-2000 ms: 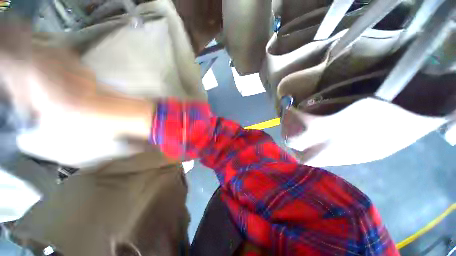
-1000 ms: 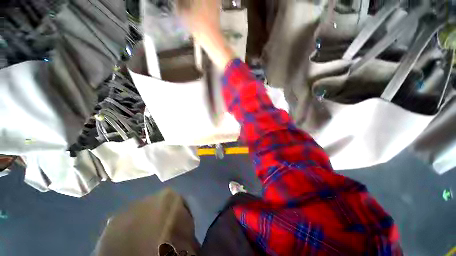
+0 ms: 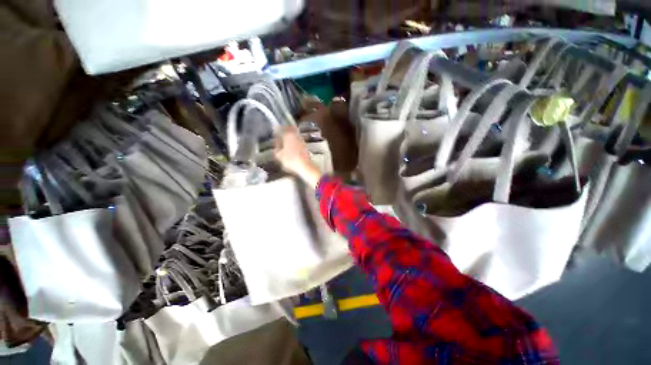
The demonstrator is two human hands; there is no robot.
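My right hand (image 3: 291,151), in a red plaid sleeve, is at the mouth of a pale tote bag (image 3: 275,235) near centre, behind its upright handles. The hand is small and blurred; I cannot tell whether it grips bag or handle. The bag's handles stand up beside a metal bar. A brownish bag surface (image 3: 260,348) shows low at the bottom edge, close to my body. My left hand is not in view.
Pale totes hang on a rack to the right (image 3: 517,246) and on the left (image 3: 68,267). A grey-blue rack bar (image 3: 342,57) crosses behind. Smaller totes (image 3: 193,324) hang low. A white bag surface (image 3: 171,32) fills the upper left. A yellow floor line (image 3: 357,303) shows below.
The view has tilted up, showing the rack bar and handles. My right hand, earlier blurred at far left, is now at the centre bag. The brown bag below has shifted and shows less.
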